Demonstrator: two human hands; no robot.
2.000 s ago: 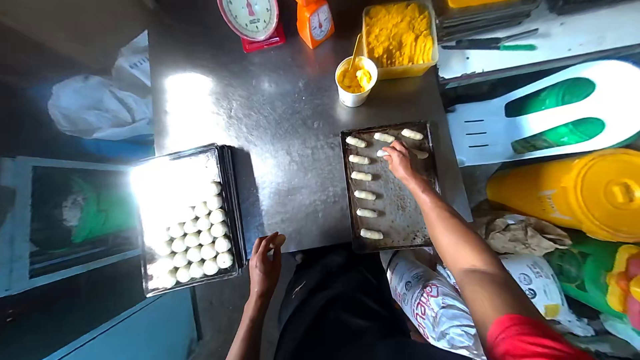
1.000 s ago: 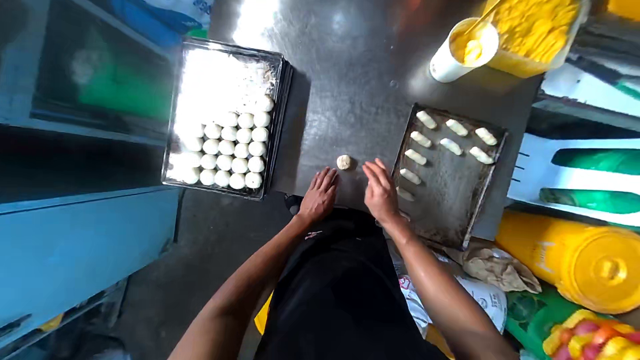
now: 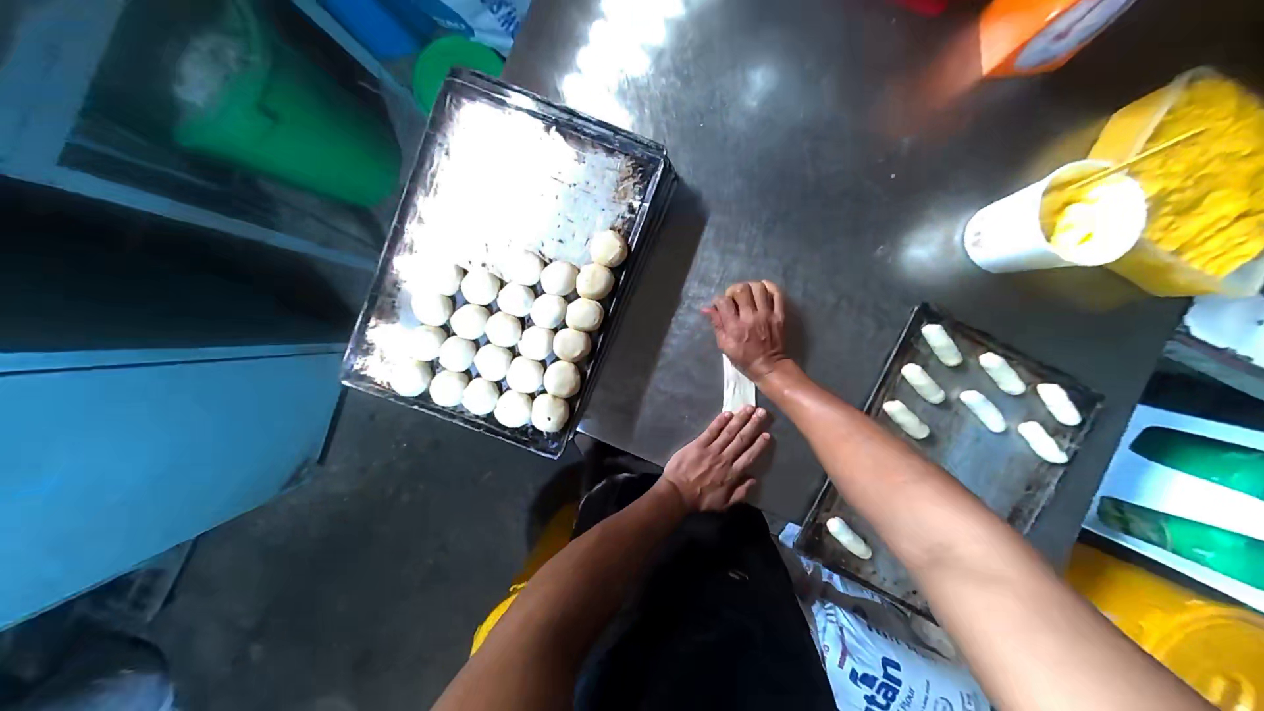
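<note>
A flattened strip of dough (image 3: 738,387) lies on the steel table between my hands. My left hand (image 3: 719,462) is spread flat at the strip's near end. Above it, my right hand (image 3: 752,326) covers the far end, its fingers curled; what lies under its palm is hidden. Several round dough balls (image 3: 504,329) stand in rows on a dark metal tray (image 3: 652,188) to the left. On the right, a second metal baking tray (image 3: 973,469) bears several short dough rolls (image 3: 982,411); my right forearm hides part of it.
A white cup (image 3: 1002,229) with yellow filling and a stick stands at the right, beside a plastic tub (image 3: 1136,118) of yellow filling. An orange scale (image 3: 999,39) is at the top. A flour sack (image 3: 889,662) lies below the table's near edge.
One second ago a round dough piece lay on the table just beyond my hands; now a flat strip lies between them. My right hand has moved away from the right tray's edge. The view has shifted.
</note>
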